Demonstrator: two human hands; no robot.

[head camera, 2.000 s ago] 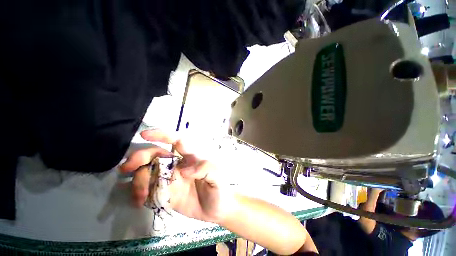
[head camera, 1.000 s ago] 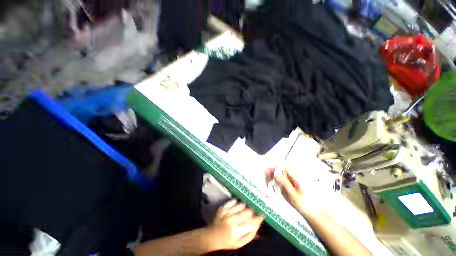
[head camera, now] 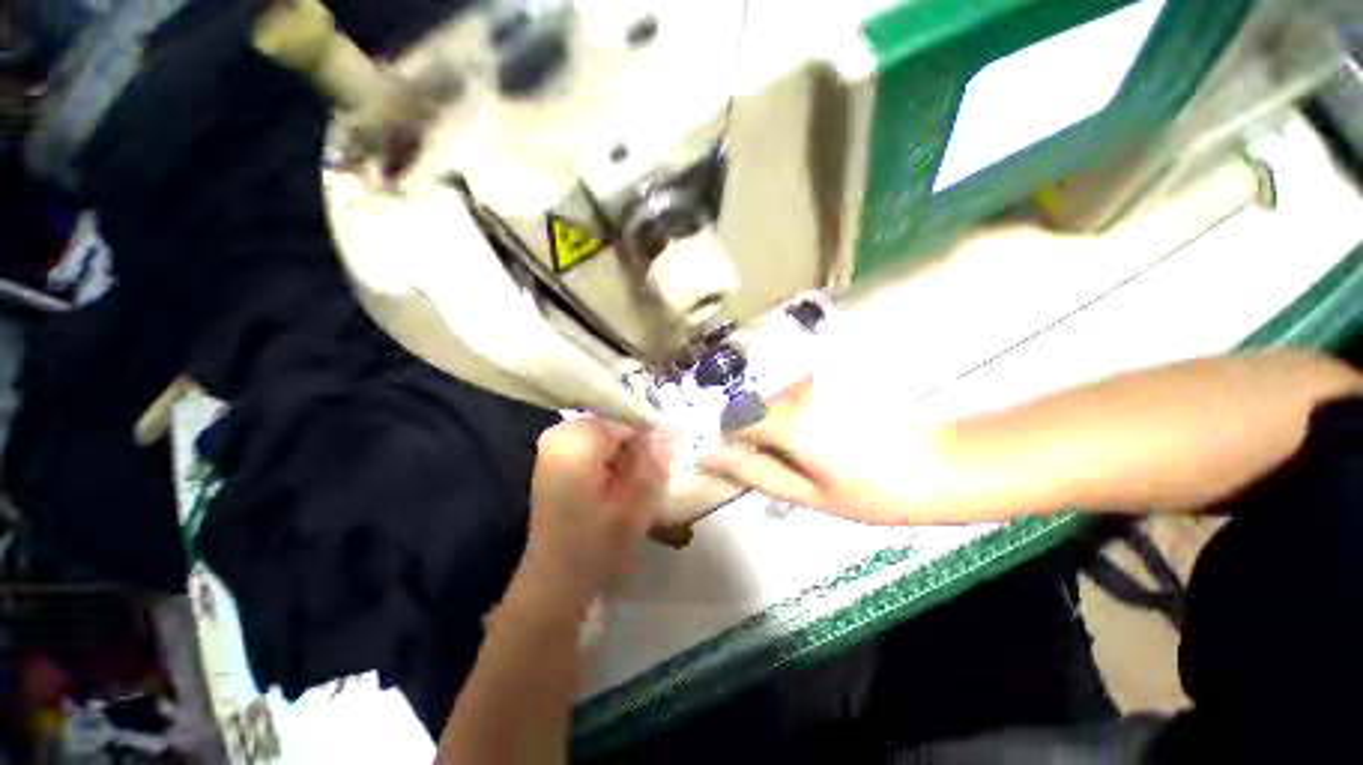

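The cream machine head [head camera: 777, 180] stands over the bed, with a yellow warning triangle [head camera: 573, 242] on it. My left hand [head camera: 601, 475] comes up from below, its fingers curled just in front of the needle area [head camera: 721, 366]. My right hand [head camera: 777, 448] reaches in from the right, with its fingers stretched towards the left fingertips. Glare and blur hide whether the fingertips hold anything. The black fabric [head camera: 359, 508] lies bunched on the table, left of my left hand.
The green-framed control panel [head camera: 909, 135] with its white screen is at the upper right. The green table edge with a ruler strip [head camera: 837, 610] runs below my hands. A cream curved guard [head camera: 449, 321] is left of the needle. White material [head camera: 359, 725] shows at the lower left.
The view has turned and moved closer to the machine. My left hand has come up from below the table edge, and both hands are now together at the needle area.
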